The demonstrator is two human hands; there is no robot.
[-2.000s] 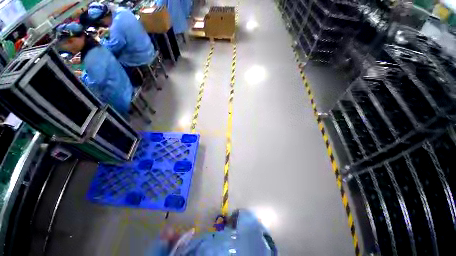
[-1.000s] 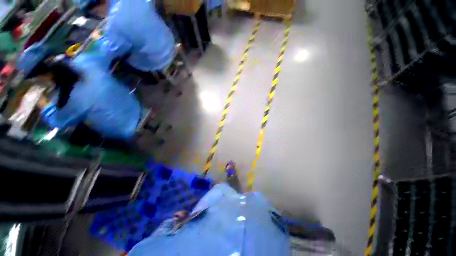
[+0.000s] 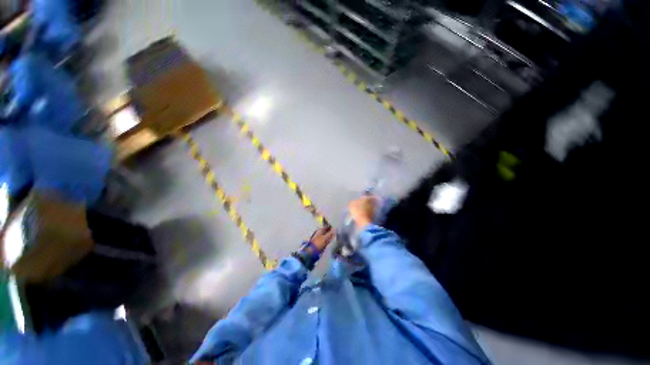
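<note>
My right hand [image 3: 363,209] is raised in front of my chest, fingers curled around a blurred silver-grey trolley push handle [image 3: 348,239]. My left hand [image 3: 321,239] is just left of the handle, wrist banded; blur hides whether it touches it. Beside my right arm stands a large dark stack of black totes [image 3: 492,249], with a white label [image 3: 447,196] and a small yellow mark. The trolley deck cannot be made out.
Yellow-black tape lines [image 3: 274,167] cross the grey floor ahead. A brown carton [image 3: 171,89] stands at the upper left. People in blue smocks [image 3: 57,157] are along the left edge, near another carton [image 3: 50,235]. Dark racks [image 3: 356,32] stand at the top.
My view has swung to the right and tilted. Both hands have come up in front of me. The blue pallet has left the view, and the black tote stack has entered at right.
</note>
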